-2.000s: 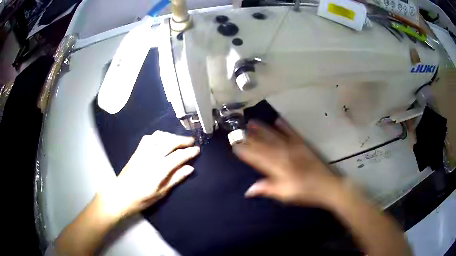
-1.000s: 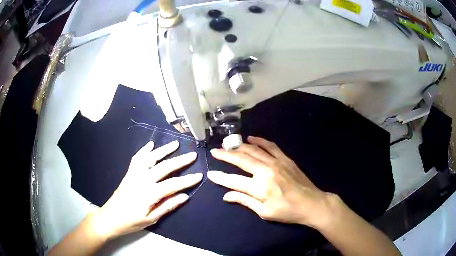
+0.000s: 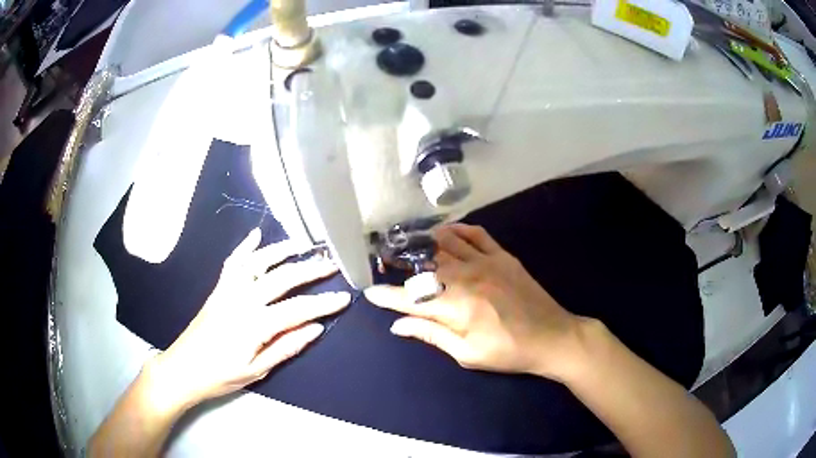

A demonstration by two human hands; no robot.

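Observation:
A large dark garment panel (image 3: 573,241) lies flat under the head of the white sewing machine (image 3: 537,116). My left hand (image 3: 242,322) lies on the panel left of the needle area, fingers spread. My right hand (image 3: 492,309) lies on it to the right, fingertips beside the lower pale knob (image 3: 424,286). Both hands press the cloth flat, fingertips close together just in front of the machine head. A thin seam line runs between them. Loose pale thread tails (image 3: 240,204) show on the panel at left. The presser foot is mostly hidden by the head and fingers.
A long white glowing lamp shape (image 3: 165,179) hangs left of the head. A white box with a yellow label (image 3: 642,25) and green-handled tools (image 3: 760,58) are at upper right. A black cloth scrap (image 3: 785,259) lies far right. Dark cloth (image 3: 31,224) hangs at far left.
Since two seconds ago the panel has been turned and spread out under the machine. In the last second both hands moved slightly up towards the head, and the stitched line at the foot shifted under it.

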